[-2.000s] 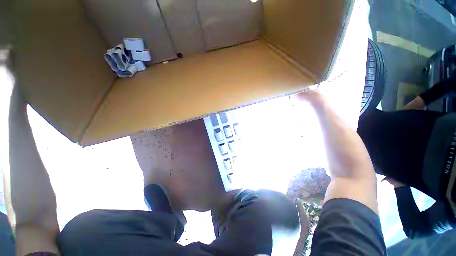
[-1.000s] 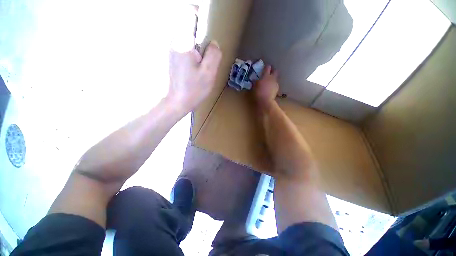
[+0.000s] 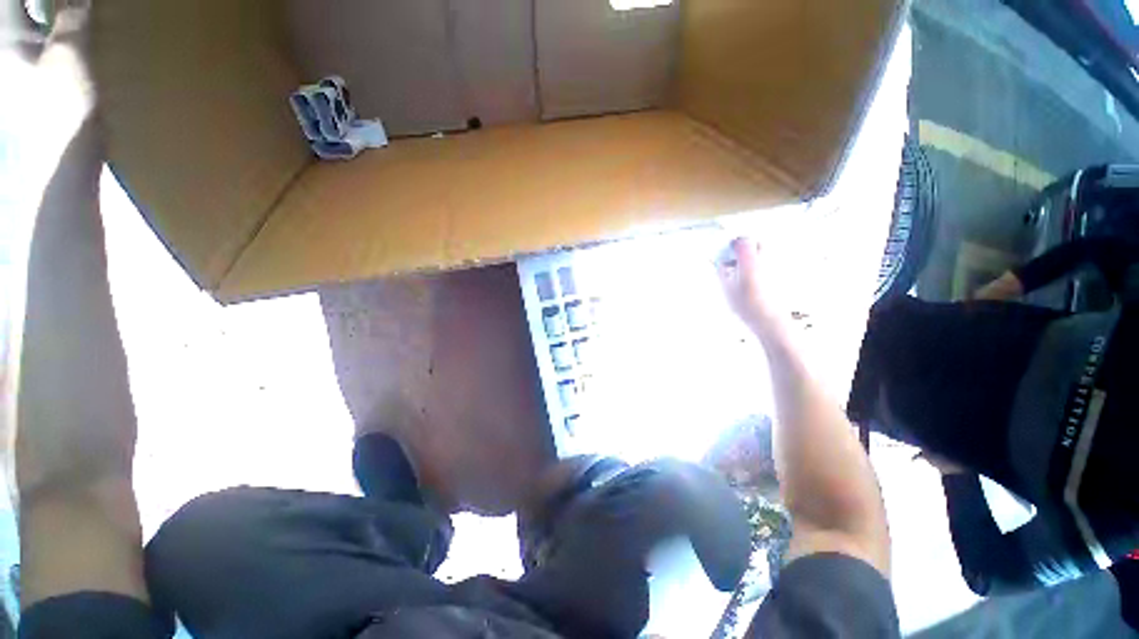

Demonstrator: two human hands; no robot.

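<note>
A large open cardboard box is tilted toward me. Several white-grey hollow components lie in its left inner corner. My left hand is at the box's left outer side, near the picture's edge; glare and the edge hide its fingers. My right hand is over the glaring white tray, just below the box's front edge. A pale piece seems to be at its fingertips, but glare washes it out. The pocketed tray shows pockets along its left side.
A person in black stands at the right, near a tyre and a dark vehicle. Reddish-brown ground lies between my legs and the box. Stones or plants show beside my right knee.
My right hand has moved out of the box corner to over the tray. Fewer components lie in the corner. The view has turned, and my left hand now shows at the far left.
</note>
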